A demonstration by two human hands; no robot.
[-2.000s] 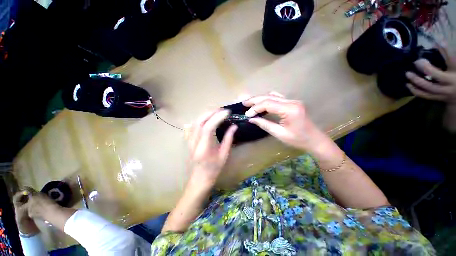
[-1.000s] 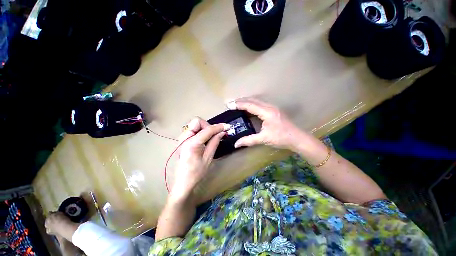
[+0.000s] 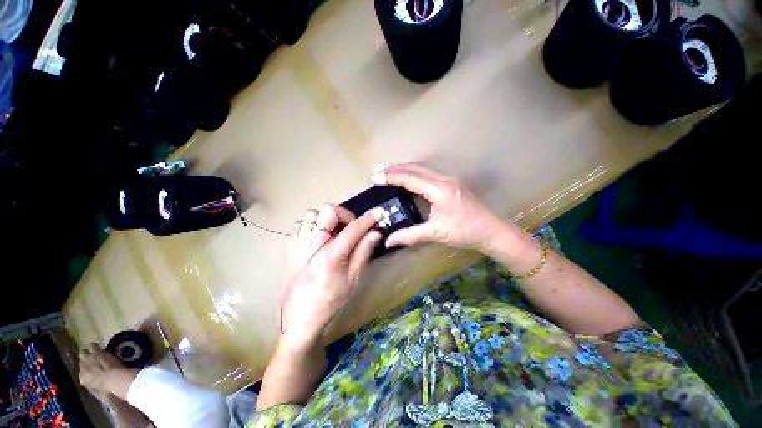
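Note:
A black speaker housing (image 3: 358, 203) lies on its side on the tan table under my hands. Its open slot faces up and shows a small silvery part (image 3: 393, 214) inside. My right hand (image 3: 447, 213) grips the housing's right end, thumb and fingers on either side of it. My left hand (image 3: 322, 267) has its fingertips at the slot, on a tiny white piece (image 3: 381, 219); whether it pinches or presses it is hard to tell. A thin wire (image 3: 271, 230) runs from my left hand leftwards to another black housing (image 3: 200, 201).
One housing (image 3: 420, 42) stands at the far middle, two more at the far right (image 3: 678, 71). Dark housings (image 3: 188, 96) crowd the far left. A green board (image 3: 161, 168) lies behind the left housings. A person's white sleeve (image 3: 180, 399) and a thin stick (image 3: 170, 347) are at lower left.
Since two seconds ago my left fingertips have moved down to the slot, and my right hand has taken hold of the housing's end. The hand at far right has left the view.

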